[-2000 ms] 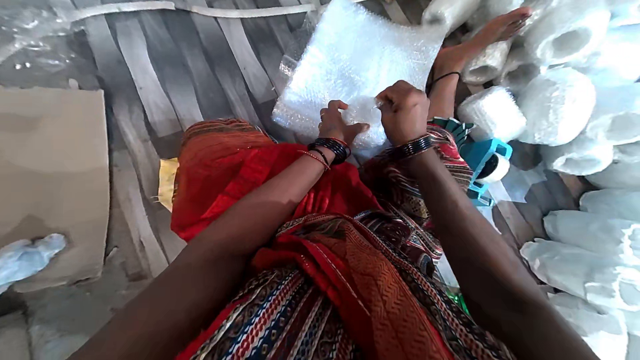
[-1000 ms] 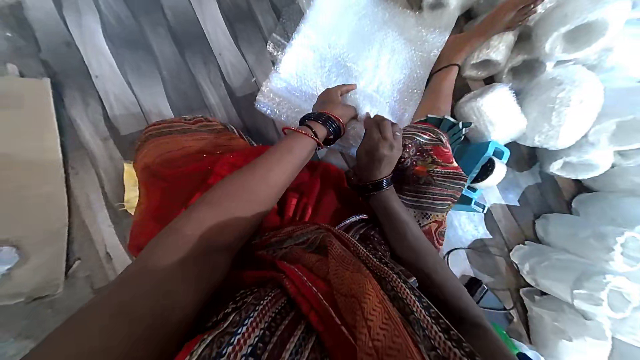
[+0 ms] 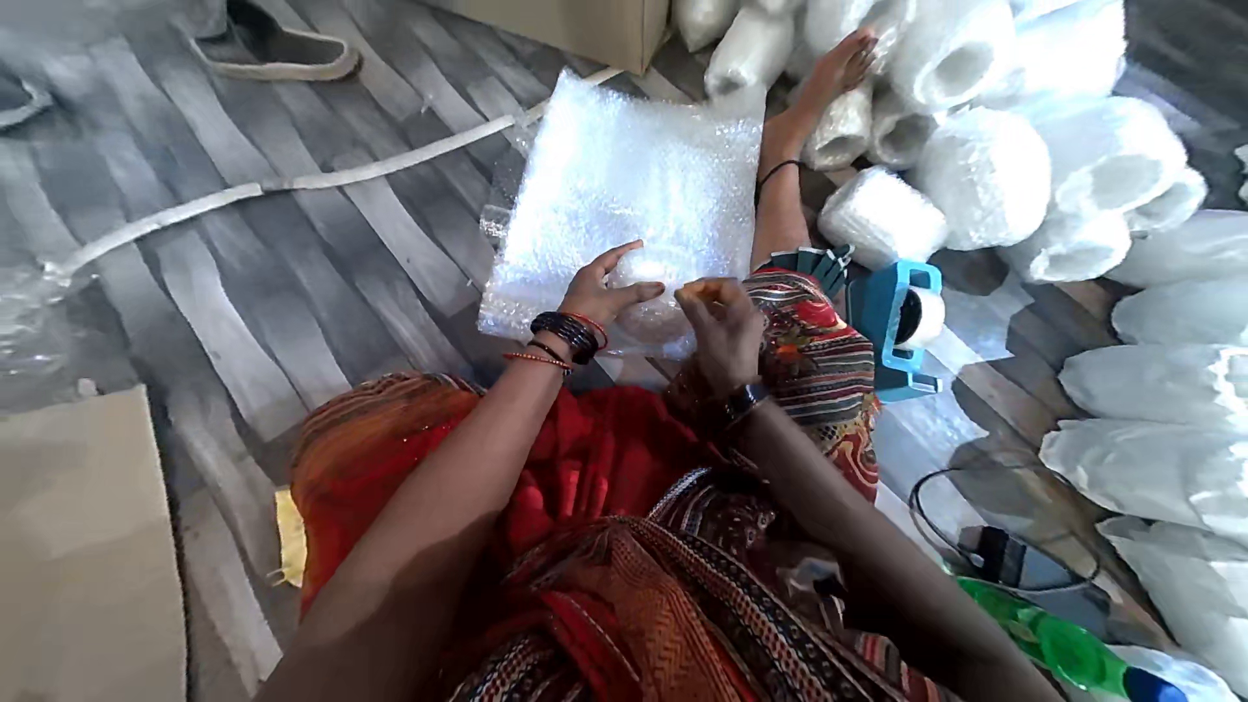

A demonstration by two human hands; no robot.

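Note:
A stack of bubble wrap sheets (image 3: 634, 185) lies on the floor in front of my lap. On its near edge sits a small rounded object wrapped in clear plastic (image 3: 651, 297); what is inside cannot be told. My left hand (image 3: 609, 288), with dark bangles, is curved against the left side of this wrapped object, thumb and fingers spread around it. Just right of it is my right hand (image 3: 721, 317), its thumb and forefinger pinched at the object's edge; whether film is between them is too small to tell. A blue tape dispenser (image 3: 882, 327) stands beside my right knee.
Many bubble-wrapped rolls (image 3: 985, 180) are heaped at upper right, with more white wrapped bundles (image 3: 1150, 390) below. A green bottle (image 3: 1063, 643) and a black cable (image 3: 1004, 585) lie at lower right. Flat cardboard (image 3: 88, 546) is at left, a cardboard box (image 3: 585, 24) at top.
My left hand has opened wider around the wrapped object, and my right hand has drawn slightly away from it. The view has shifted, showing more floor ahead.

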